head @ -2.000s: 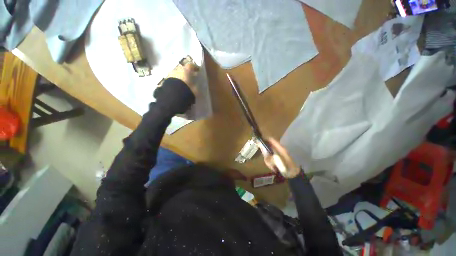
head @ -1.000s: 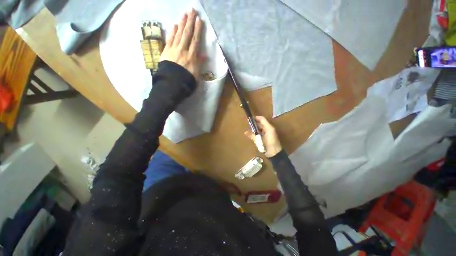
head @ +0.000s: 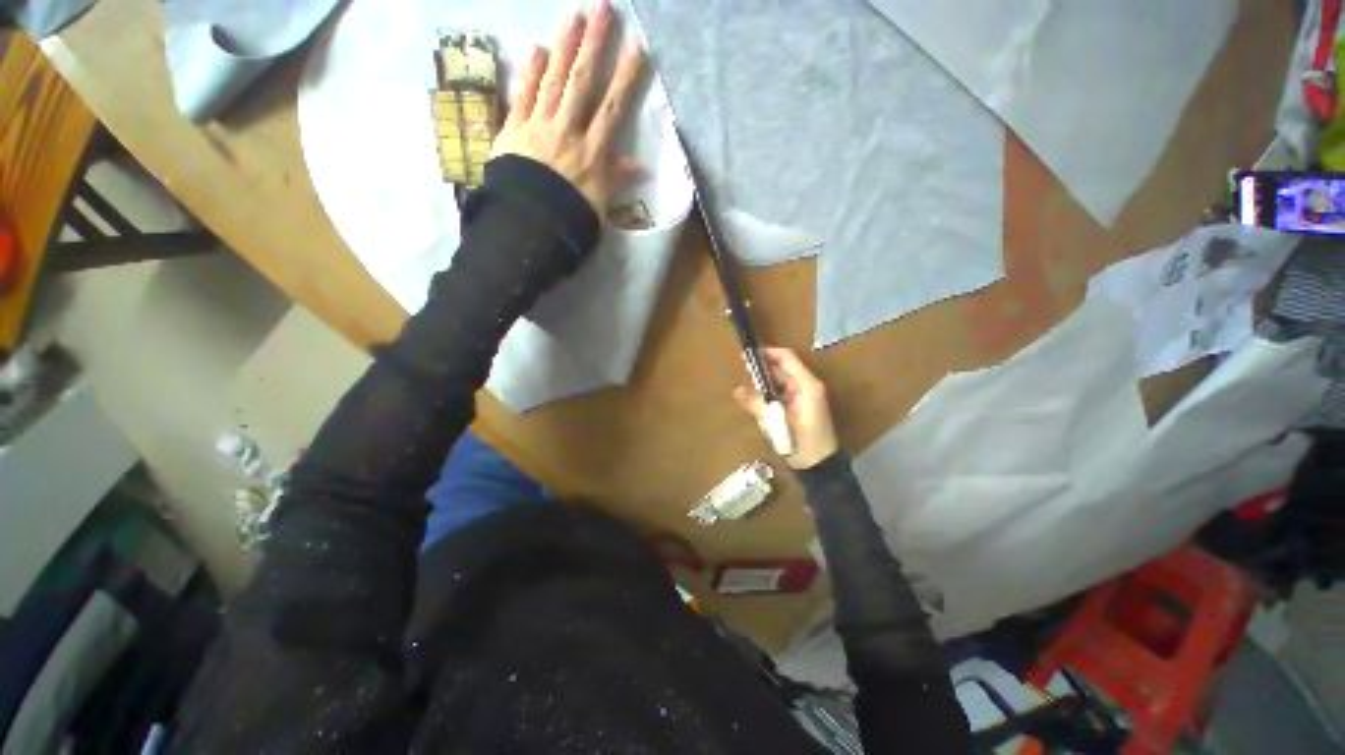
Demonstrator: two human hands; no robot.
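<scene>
My left hand (head: pixel 568 118) lies flat with fingers spread on the white paper pattern (head: pixel 369 177), over the grey fabric. A brassy weight (head: pixel 468 111) sits on the pattern left of the hand. A second weight (head: pixel 631 216) shows only partly, by the wrist. My right hand (head: pixel 798 410) grips the shears (head: pixel 726 276) by their pale handles. The dark blades point up along the pattern's right edge, against the grey fabric (head: pixel 826 133); their tips are hard to make out. A paler third weight (head: pixel 732 493) lies on the bare table below the right hand.
Large white paper sheets (head: pixel 1018 428) cover the table's right side. A lit phone (head: pixel 1292 202) and a printed sheet (head: pixel 1180 295) lie at the far right. A dark red item (head: pixel 764 575) is at the near edge. A red plastic stool (head: pixel 1151 634) stands lower right.
My left hand has moved off the second weight and now lies flat on the pattern. My right hand has brought the shears forward from the open table to the pattern's edge.
</scene>
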